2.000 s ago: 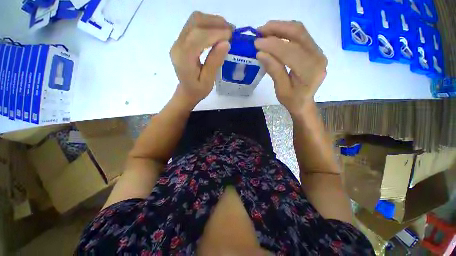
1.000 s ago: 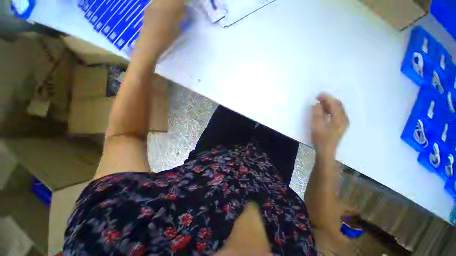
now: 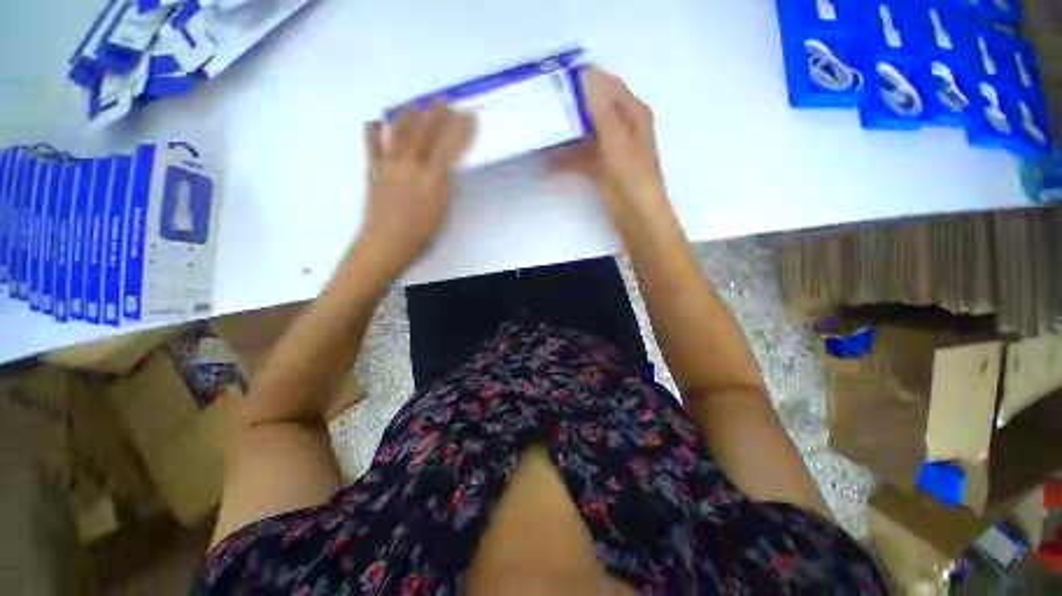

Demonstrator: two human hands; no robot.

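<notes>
A white carton with blue edges [image 3: 521,116] lies slanted over the white table in front of me, a little blurred. My left hand [image 3: 413,175] lies with its fingers on the carton's left part. My right hand [image 3: 621,130] holds the carton's right end, at its blue edge. Whether the carton is flat or opened out is hard to tell. The fingertips are blurred or partly hidden.
Finished boxes [image 3: 175,233] stand upright in a row at the left. Unfolded flat cartons [image 3: 157,52] lie in a loose pile at the upper left. Filled blue trays [image 3: 891,70] lie at the upper right. Open brown cartons [image 3: 891,396] stand below the table edge.
The box held two seconds ago is gone from my hands. My left hand has moved back from the row at the left, and both hands are now on another carton.
</notes>
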